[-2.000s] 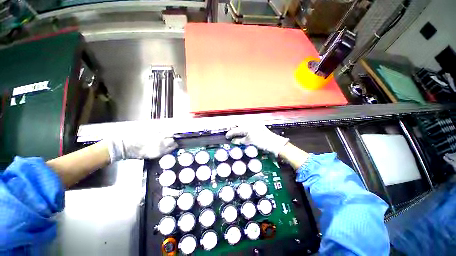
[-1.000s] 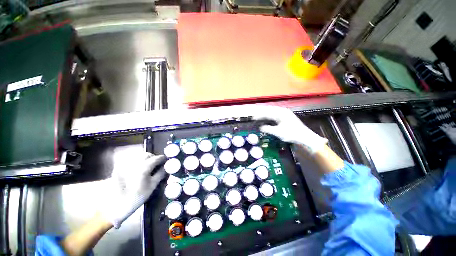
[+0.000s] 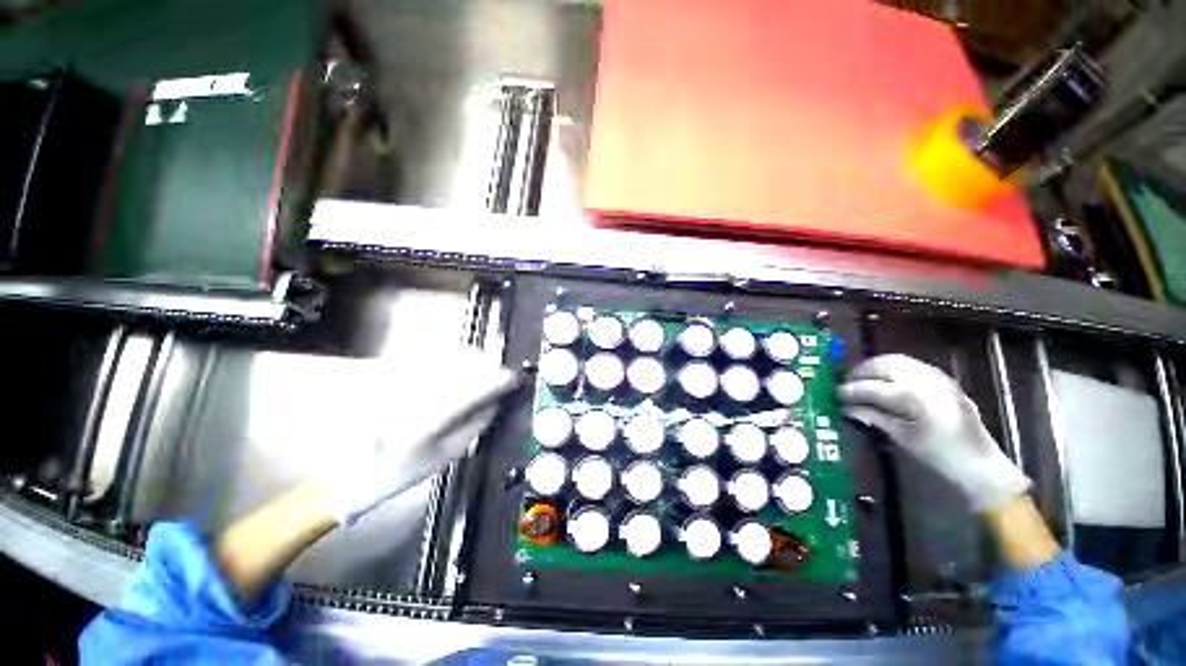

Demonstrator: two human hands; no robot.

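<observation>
A green circuit board (image 3: 676, 406) with rows of round white-topped capacitors and two orange-copper rings at its near edge lies in a black square carrier frame (image 3: 676, 602). The frame sits between the conveyor rails. My left hand (image 3: 423, 442), in a white glove, is at the frame's left side, its fingertips at the frame's edge. My right hand (image 3: 930, 423), also in a white glove, is at the right side, its fingertips over the frame's right border beside the board. Whether the fingers press on the frame is unclear.
The far conveyor rail (image 3: 780, 254) runs behind the frame. A large red sheet (image 3: 780, 124) lies beyond it, with a yellow-orange ring (image 3: 960, 161) at its right end. A green mat (image 3: 208, 182) and a black box (image 3: 42, 169) are at left. A white rectangle (image 3: 1108, 449) shows at right.
The frame with the board now lies squarer between the rails. My left hand has stayed at its left side; my right hand has moved from the far edge to the right side. The view has shifted.
</observation>
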